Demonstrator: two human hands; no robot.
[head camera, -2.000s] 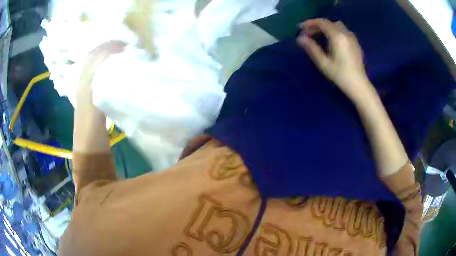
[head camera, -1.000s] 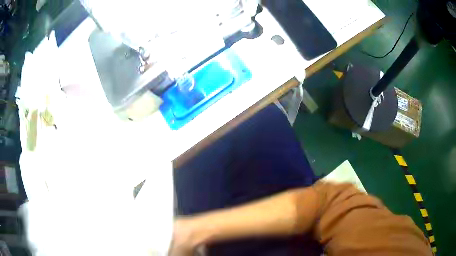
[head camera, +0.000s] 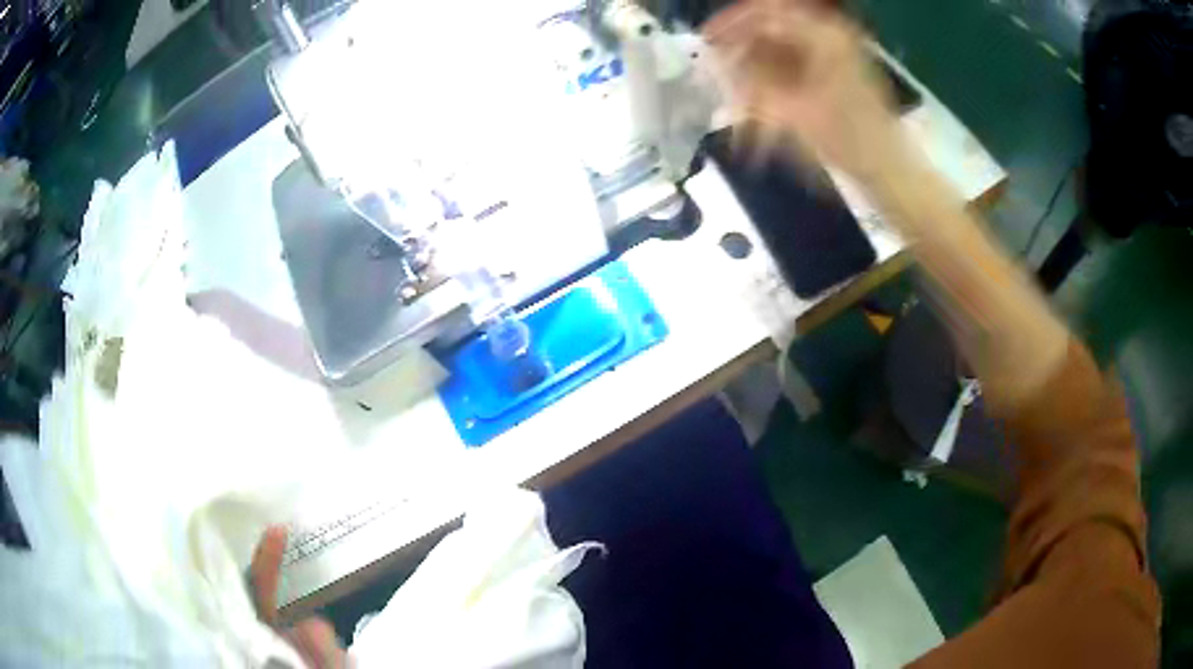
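The sewing machine (head camera: 445, 105) glares white at the table's centre, with a grey metal plate (head camera: 347, 281) to its left. White cloth pieces (head camera: 144, 444) lie heaped at the left and hang over the table's front edge. My left hand (head camera: 288, 608) is at the lower left among the cloth, only its fingers showing; the cloth hides the rest, and its hold is unclear. My right hand (head camera: 792, 79) is blurred, raised at the machine's right end above the black slab; its fingers are too blurred to read.
A blue tray (head camera: 563, 353) lies at the table front below the machine, with a clear round piece above it. A black flat slab (head camera: 798, 216) lies at the right. Ruler marks run along the wooden front edge (head camera: 641, 438). A dark stand and white sheet (head camera: 879, 608) are at lower right.
The view has swung from my lap to the table. My right hand has moved from the cloth at the lower left up to the machine's right end. My left fingers now show in the cloth.
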